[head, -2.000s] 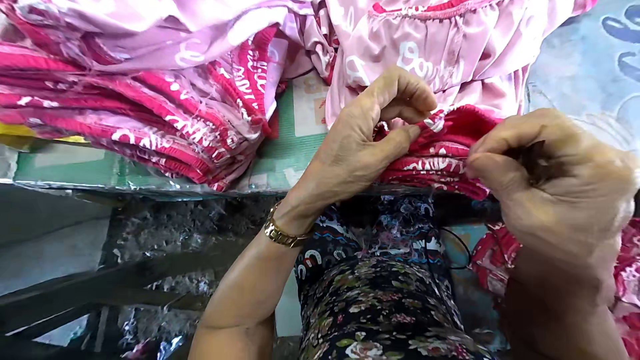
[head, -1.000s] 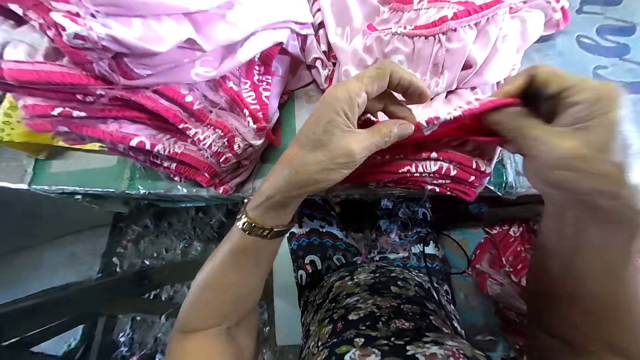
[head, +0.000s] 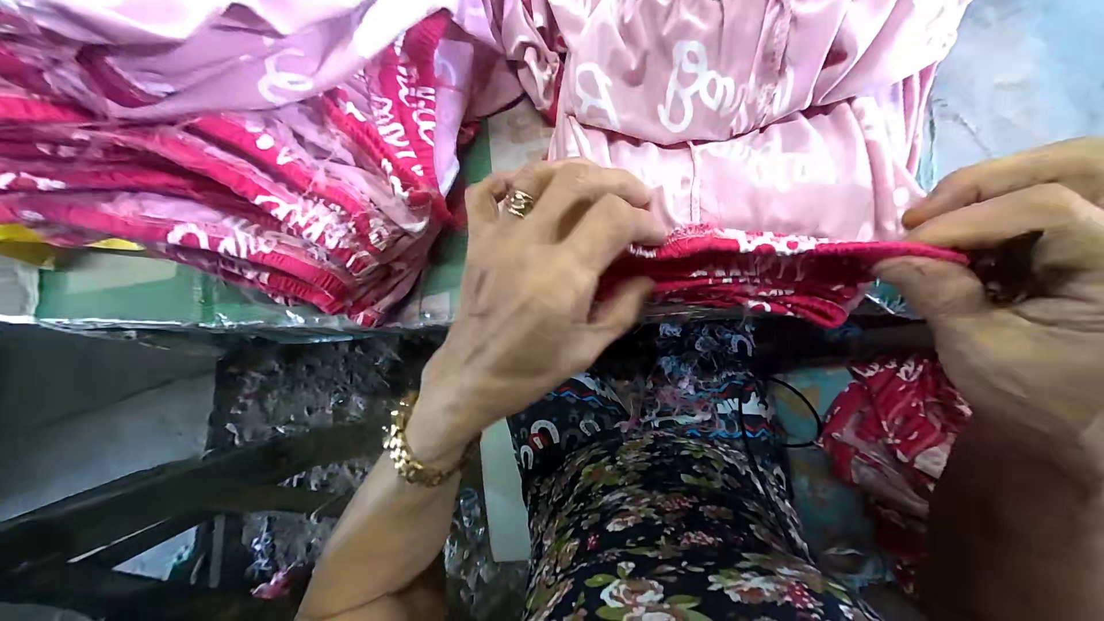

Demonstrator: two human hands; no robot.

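Observation:
A stack of light pink satin garments (head: 733, 164) with red elastic waistbands lies at the table's front edge. The top red waistband (head: 776, 250) is stretched sideways between my two hands. My left hand (head: 552, 267), with a ring and a gold bracelet, pinches its left end between thumb and fingers. At its right end my right hand (head: 992, 259) grips the band between thumb and fingers. Further red waistband edges (head: 750, 293) show in layers just below. A second heap of pink garments with red bands (head: 259, 190) lies to the left, apart from my hands.
The table (head: 164, 289) has a green, taped covering and a front edge close to my lap. A bundle of red fabric (head: 897, 423) lies below the table at the right. Dark bars (head: 164, 483) run below at the left. Something yellow (head: 34, 250) sticks out under the left heap.
The red waistband has gone from bunched between my hands to stretched out in a nearly straight line. My left hand has turned, its back now facing up.

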